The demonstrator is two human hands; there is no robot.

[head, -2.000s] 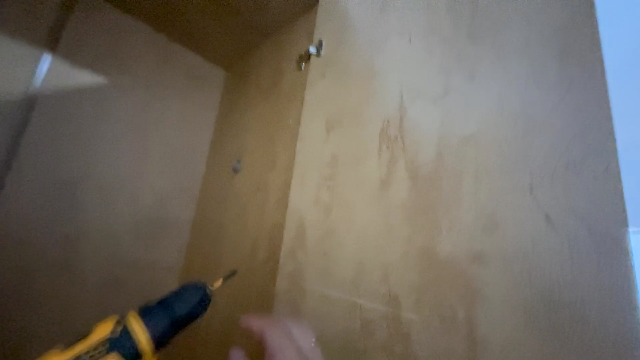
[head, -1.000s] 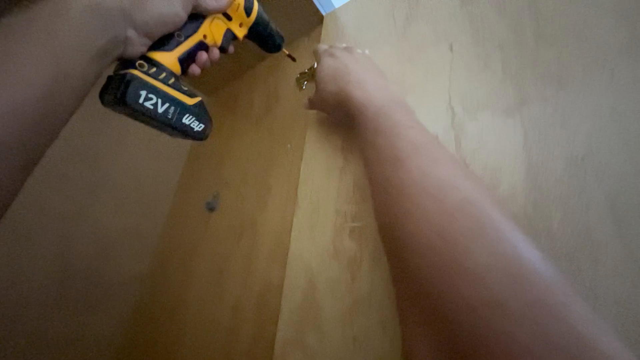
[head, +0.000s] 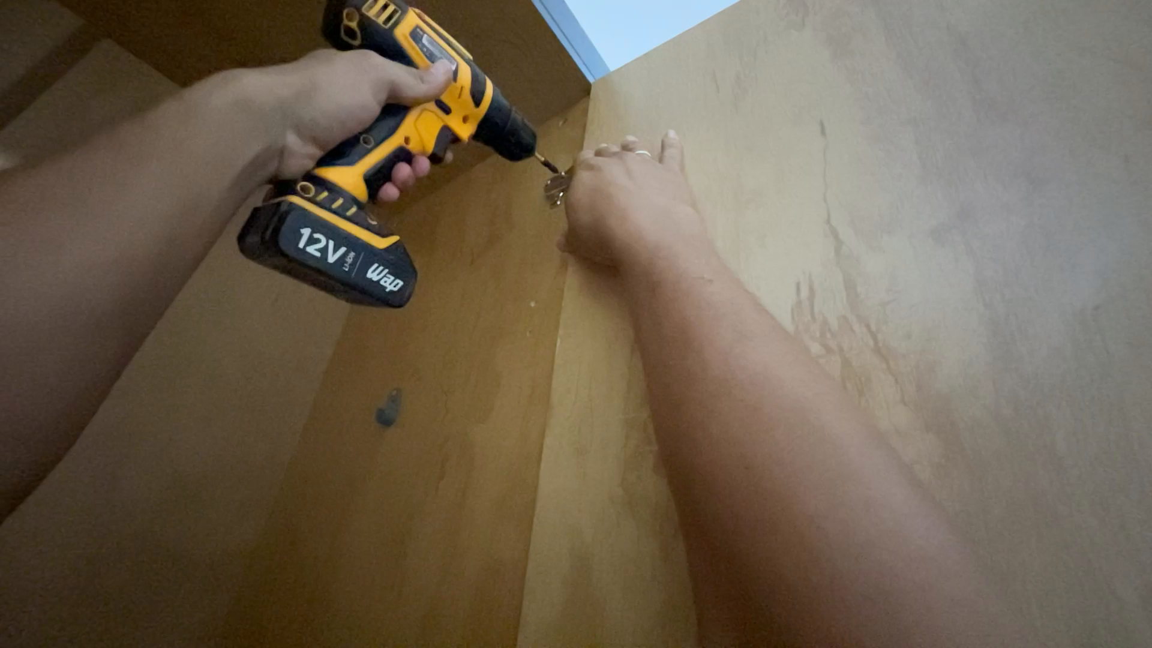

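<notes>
A yellow and black Wap cordless drill is in my left hand, with fingers around the grip near the trigger. From its chuck, a thin driver bit reaches the metal cabinet hinge; exact contact with a screw cannot be made out. My right hand, with a ring on one finger, is at the hinge from the right and covers part of it. Its thumb and some fingertips are partly hidden. The hinge sits where the inner wooden panel meets the broad wooden panel.
Lower on the inner panel is a small grey metal fitting. A dark wooden top panel lies overhead behind the drill. A pale blue area shows beyond the panel's upper edge.
Two seconds ago the drill was low at left and the hinge was uncovered. One second ago my right hand was at the hinge; the drill's bit has since come closer to it.
</notes>
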